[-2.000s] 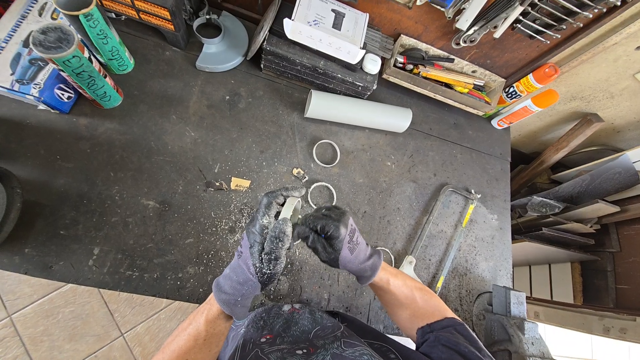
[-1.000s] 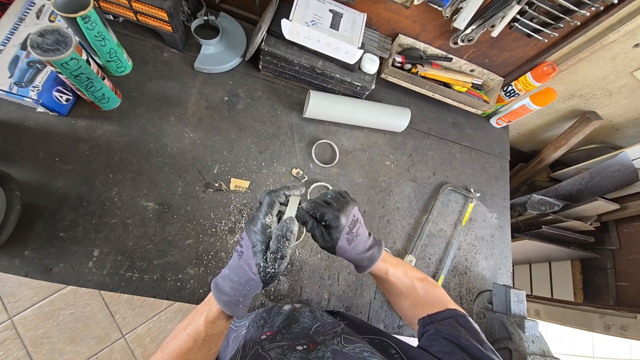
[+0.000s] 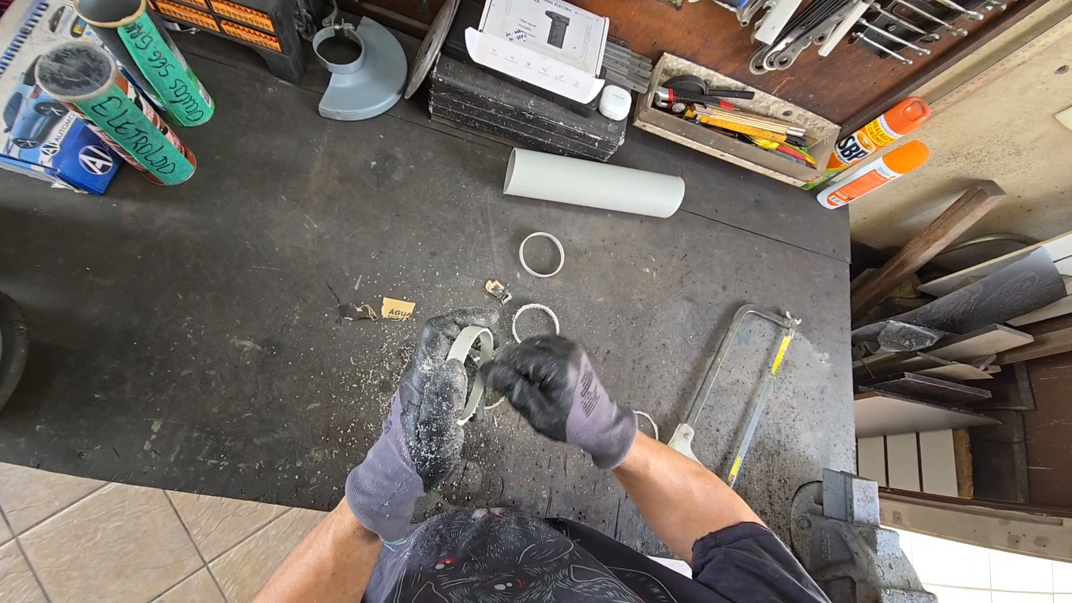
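My left hand (image 3: 435,398), in a grey glove with a dark palm, is closed around a cut white plastic pipe ring (image 3: 471,368). My right hand (image 3: 544,381), gloved alike, has its fingers bunched at the ring's right edge; whether it pinches something small is hidden. One loose ring (image 3: 542,255) lies farther back, and a second ring (image 3: 536,307) with a rough edge is partly behind my right hand. Part of another ring (image 3: 645,425) shows beside my right wrist. A length of white pipe (image 3: 595,182) lies across the bench. White shavings surround my left hand.
A hacksaw (image 3: 712,377) lies right of my right hand, near a metal bench vise (image 3: 854,519). Along the back stand cardboard tubes (image 3: 126,117), a grey grinder guard (image 3: 360,71), a black case (image 3: 528,117), a wooden tool tray (image 3: 729,142) and spray cans (image 3: 875,172).
The held ring has been turned, so its round opening now faces the camera more. My right hand has shifted slightly about its edge; my left hand stays in nearly the same place.
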